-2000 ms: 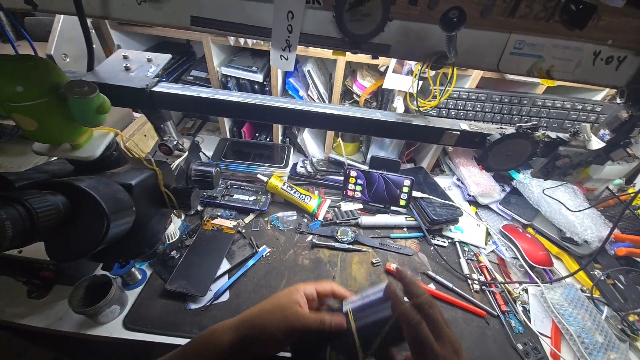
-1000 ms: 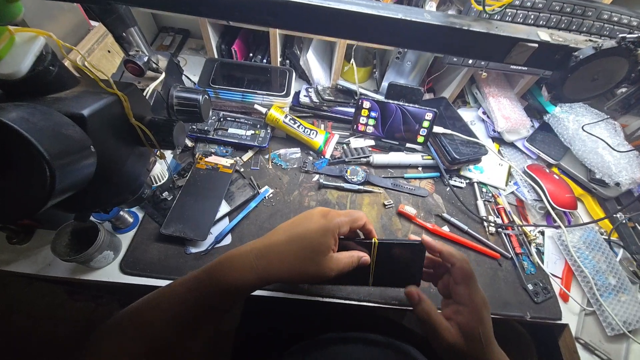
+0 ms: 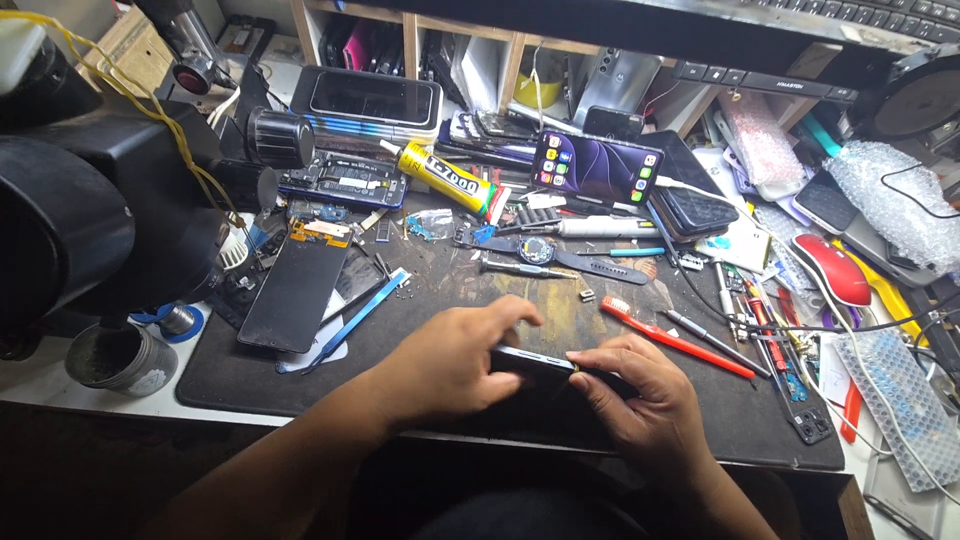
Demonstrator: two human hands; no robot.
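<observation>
A dark smartphone (image 3: 536,360) is held edge-up over the front of the black work mat, its side with the buttons facing up. My right hand (image 3: 645,390) pinches its right part between thumb and fingers, where a bit of yellow band shows. My left hand (image 3: 465,352) is at the phone's left end, thumb and fingers around it, slightly blurred. Beyond the hands lie a screwdriver (image 3: 529,268), an opened smartwatch (image 3: 536,250) and a red toothbrush (image 3: 675,341). A detached phone screen (image 3: 295,289) lies to the left.
A microscope (image 3: 82,195) stands at the left, above a small grey cup (image 3: 124,360). A glue tube (image 3: 454,180), an opened phone (image 3: 345,180) and a lit phone (image 3: 596,166) line the back. Tools, cables, a red mouse (image 3: 832,270) and bubble wrap (image 3: 907,405) crowd the right.
The phone has turned from showing its broad dark face to standing on edge. My right hand has closed on it from beside it. The view has tilted down since the oldest frame.
</observation>
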